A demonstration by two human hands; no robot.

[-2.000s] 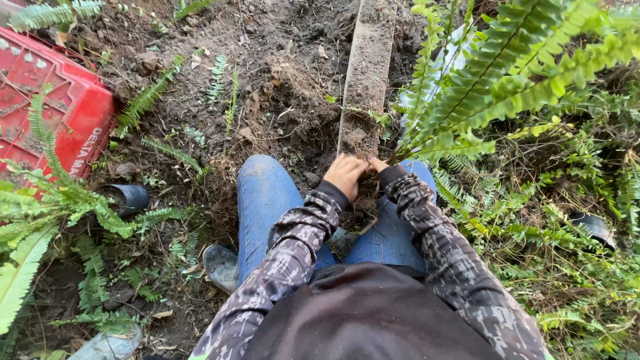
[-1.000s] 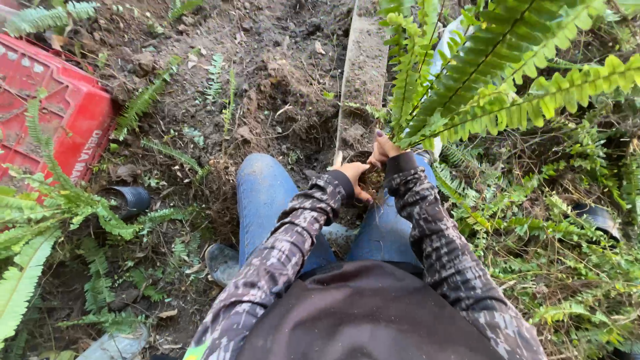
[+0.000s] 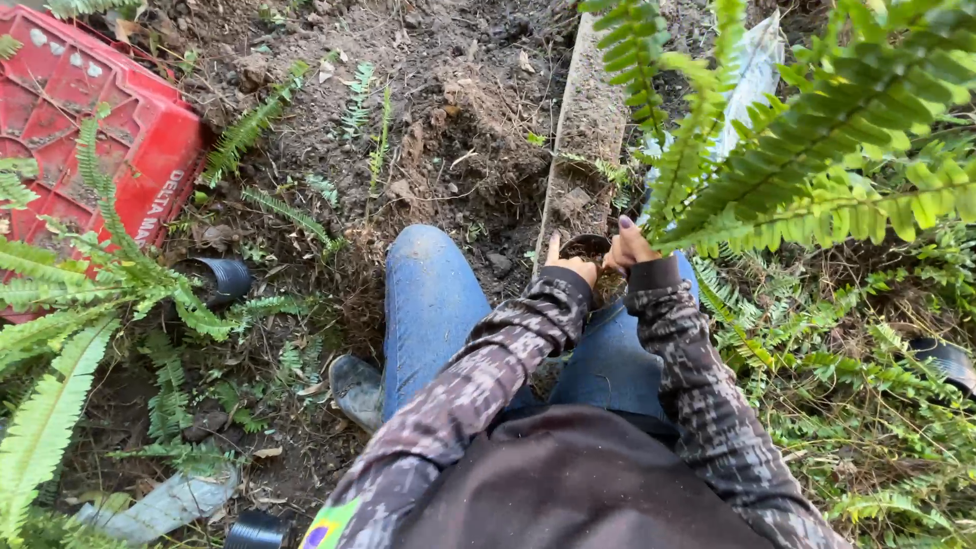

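Observation:
Between my knees is a dark round pot point(image 3: 585, 244) with soil and roots in it, partly hidden by my hands. My left hand point(image 3: 572, 263) is at the pot's left side, one finger raised along the rim; whether it grips the pot is unclear. At the right side, my right hand point(image 3: 631, 245) has its fingers bent together beside the base of a large fern point(image 3: 808, 145), whose fronds spread to the upper right. Whether the fern's stems are between those fingers cannot be told. A soil-covered board point(image 3: 583, 130) runs away just beyond the pot.
An overturned red plastic crate point(image 3: 164, 141) lies at the upper left. Small black pots stand or lie at the left point(image 3: 221, 280), bottom left point(image 3: 255, 530) and right point(image 3: 945, 362). Loose soil point(image 3: 473, 145) is ahead, a clear plastic piece point(image 3: 164, 507) lower left, and low ferns grow around.
Two seconds ago my hands were close together over the pot; now they are apart at its two sides, and its rim shows. The fern's fronds have shifted.

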